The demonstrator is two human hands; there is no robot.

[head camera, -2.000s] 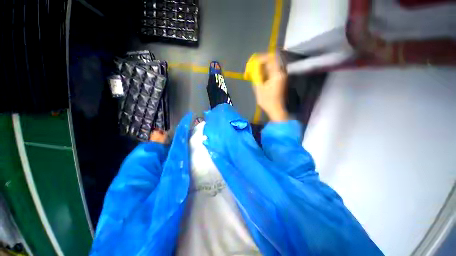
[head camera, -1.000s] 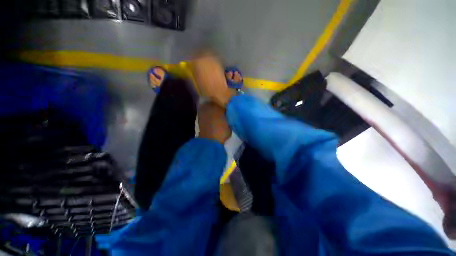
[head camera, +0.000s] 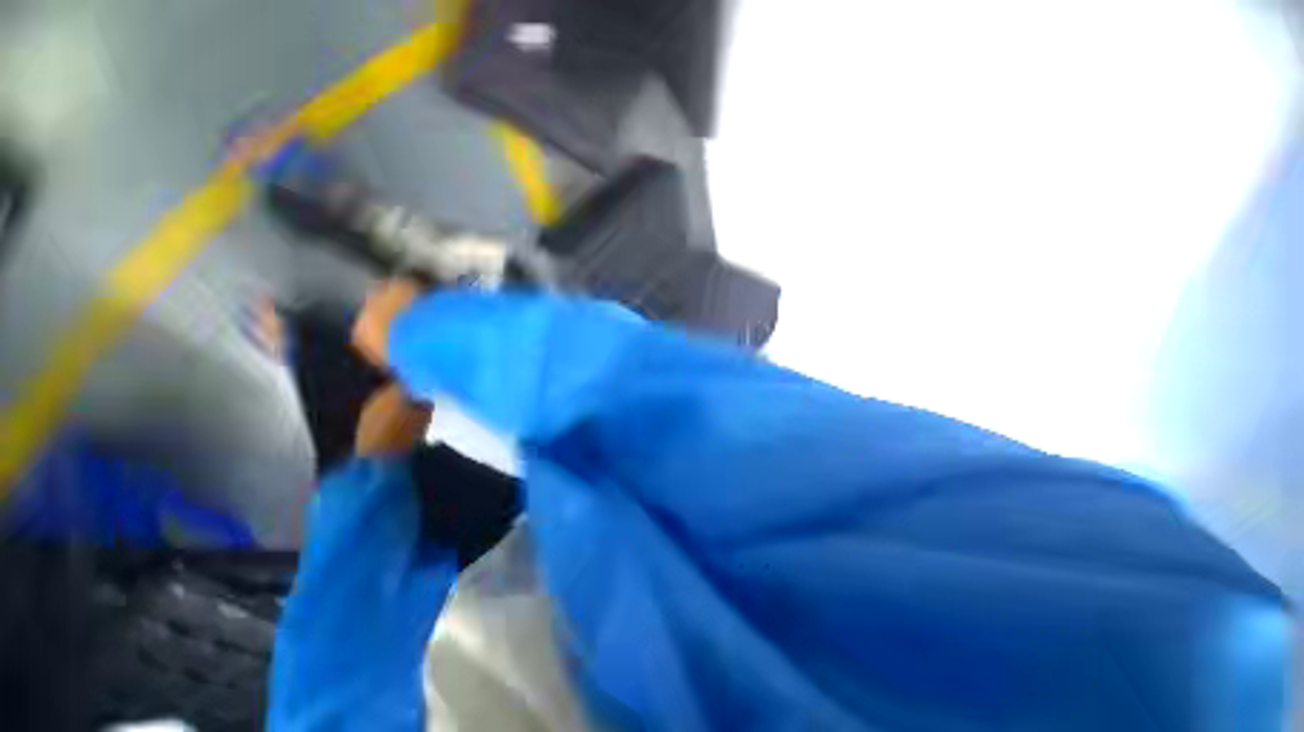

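The picture is strongly blurred. My right hand (head camera: 381, 323) shows small at the end of its blue sleeve, left of the middle, over my dark trouser leg. My left hand (head camera: 389, 423) is just below it, at the end of the other blue sleeve. The two hands are close together. Their fingers are too blurred to make out, and I cannot tell whether either holds anything. No part or tray can be seen in them.
Yellow lines (head camera: 186, 246) cross the grey floor. Dark trays or similar ridged things (head camera: 186, 636) lie at the lower left beside something blue (head camera: 136, 501). Dark box-like objects (head camera: 644, 229) stand at the upper middle. A large white surface (head camera: 972, 215) fills the upper right.
The view has swung round; the white surface now fills more of the right. My hands, still close together, appear further left and lower. The yellow finger covering is no longer visible.
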